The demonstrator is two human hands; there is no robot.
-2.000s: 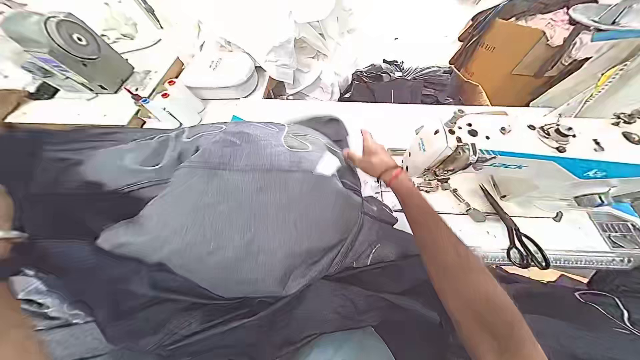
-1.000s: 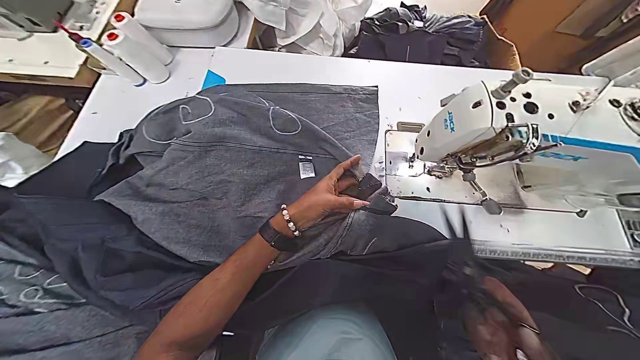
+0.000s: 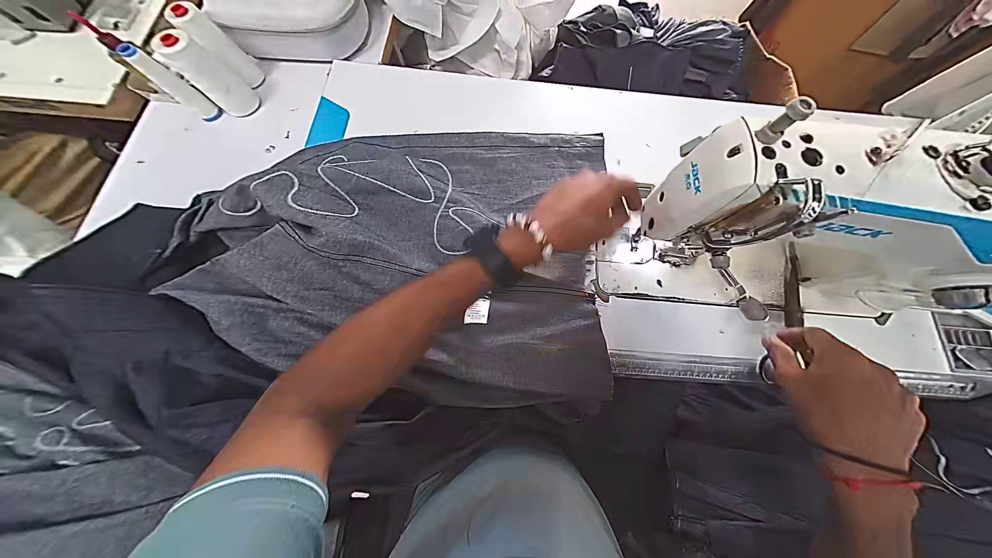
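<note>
Dark grey denim fabric [image 3: 527, 349] with pale cord-like embroidery and a small white label [image 3: 477, 311] lies spread on the table, its right edge beside the needle area of a white Jack sewing machine [image 3: 705, 186]. My left hand [image 3: 585, 209], blurred, reaches over the fabric's right part to the needle area; whether its fingers hold anything cannot be told. At the machine bed's front edge, my right hand [image 3: 849, 395] grips the handles of dark scissors [image 3: 792, 287], whose blades point away from me.
Thread cones [image 3: 205, 74] and a blue-capped tube [image 3: 167, 81] stand at the back left. Behind the white table [image 3: 434, 97] lie white cloths [image 3: 496, 35] and a cardboard box with dark garments [image 3: 659, 58]. More dark fabric [image 3: 744, 473] hangs over the front right.
The fabric, bunched under my left hand one second ago, now lies flatter with more embroidery showing. My left hand has moved from its edge toward the needle. The scissors now rest over the machine bed.
</note>
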